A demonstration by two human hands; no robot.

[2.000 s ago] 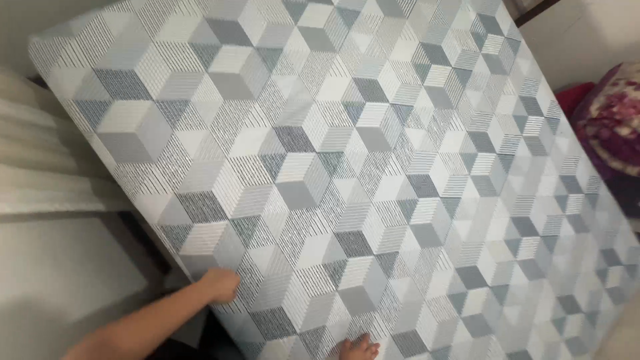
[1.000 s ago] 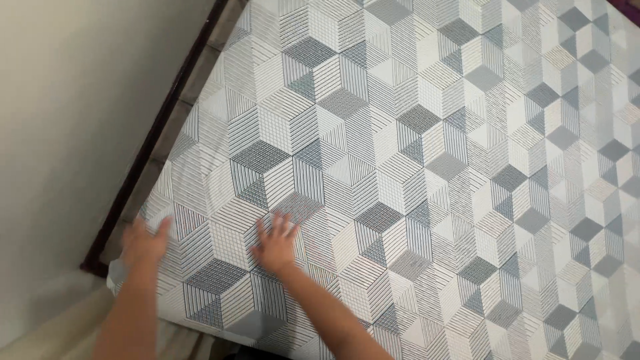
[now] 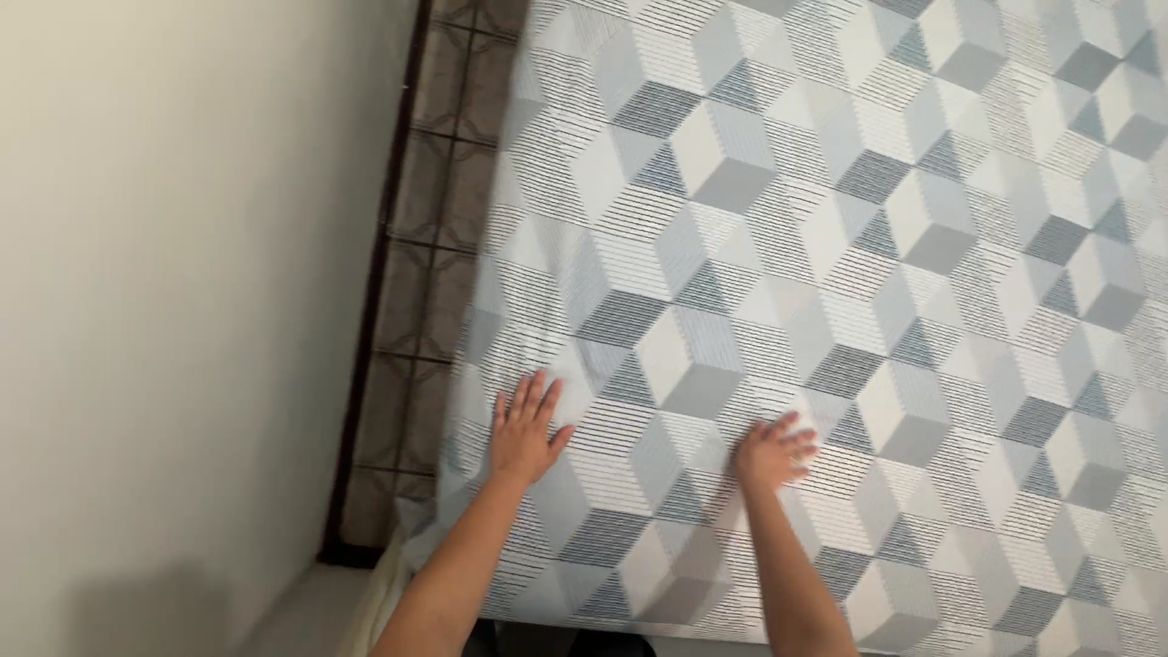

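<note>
A bed sheet with a grey, blue and white cube pattern (image 3: 712, 383) covers the bed or mattress across the centre and right of the head view. My left hand (image 3: 526, 429) lies palm down on it near the left side, fingers apart, holding nothing. Farther right, my right hand (image 3: 776, 452) is over the sheet with fingers spread and slightly blurred; it holds nothing. Small creases run through the cloth just beyond my left hand.
A pale wall (image 3: 182, 274) fills the left side, with a dark baseboard (image 3: 370, 338) along its foot. Brown floor tiles (image 3: 429, 274) show in a narrow gap between wall and bed. Light cloth (image 3: 379, 584) hangs at the bed's near left corner.
My left hand has moved from the sheet's near left corner onto its surface. My right hand is farther from the left edge than a second ago. The view has shifted strongly.
</note>
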